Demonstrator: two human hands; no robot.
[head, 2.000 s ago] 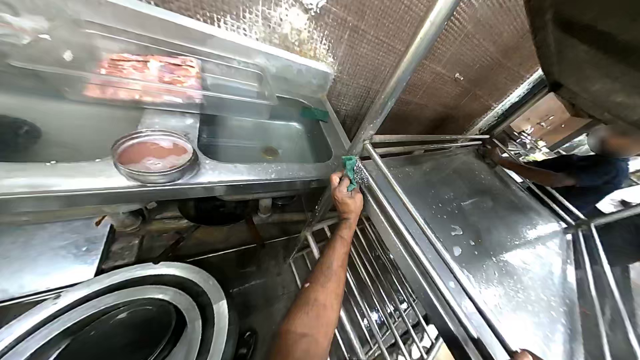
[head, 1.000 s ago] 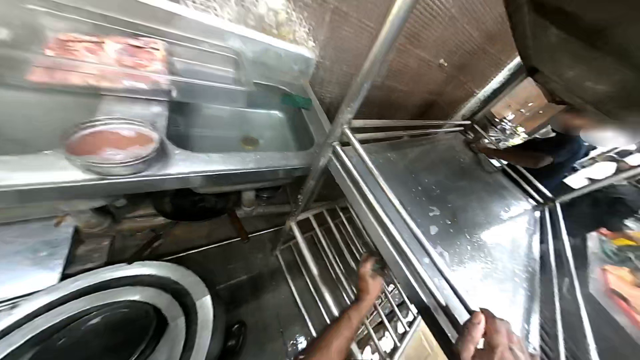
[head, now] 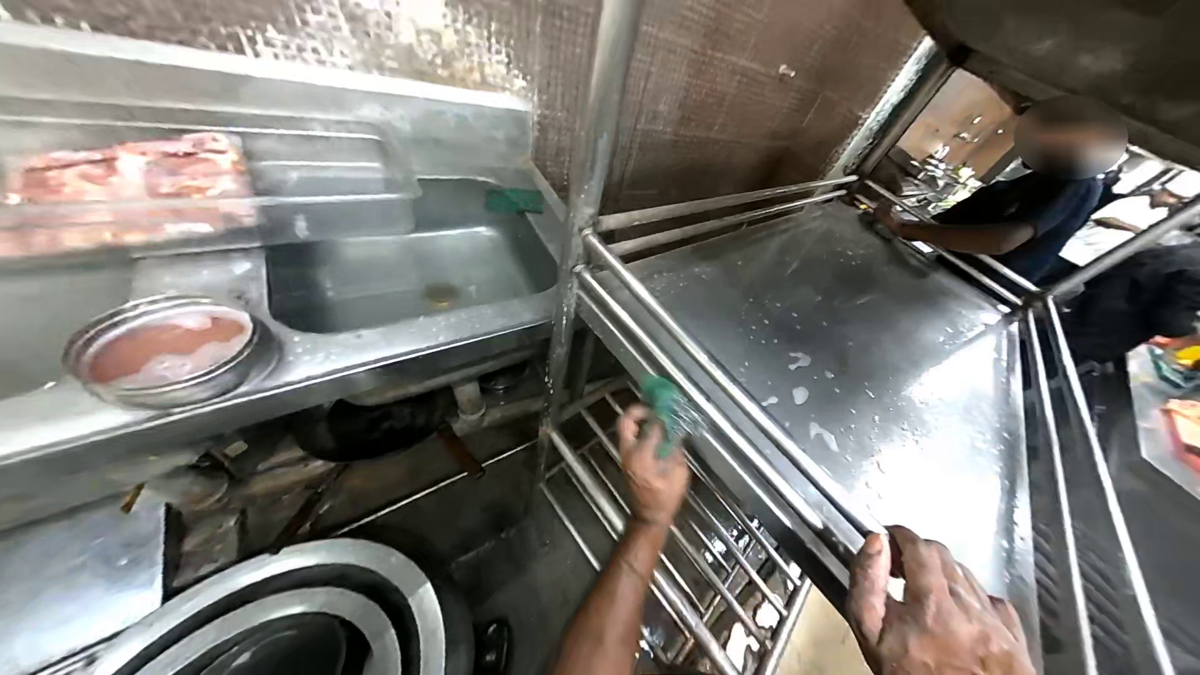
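Note:
My left hand [head: 653, 469] holds a green scouring pad [head: 664, 412] with what looks like steel wool, against the outer edge of a wet stainless steel rack shelf [head: 816, 319]. At the near end, my right hand [head: 937, 600] is closed around the rack's side rail [head: 731, 398]. Foam spots lie on the shelf. A slatted lower shelf [head: 694, 553] is beneath my left hand. On the sink's rim at the left sits a round steel bowl [head: 169, 352] of reddish, foamy water.
A steel sink basin [head: 412, 272] has a green pad [head: 514, 200] on its rim. Packed raw meat [head: 131, 192] lies at upper left. Large round pans [head: 366, 572] stand lower left. A co-worker [head: 1022, 206] touches the rack's far end. An upright post [head: 595, 141] rises between sink and rack.
My left hand was at the post by the sink two seconds ago, then lower over the slatted shelf, and is now at the shelf's outer edge. My right hand has come further into view on the rail.

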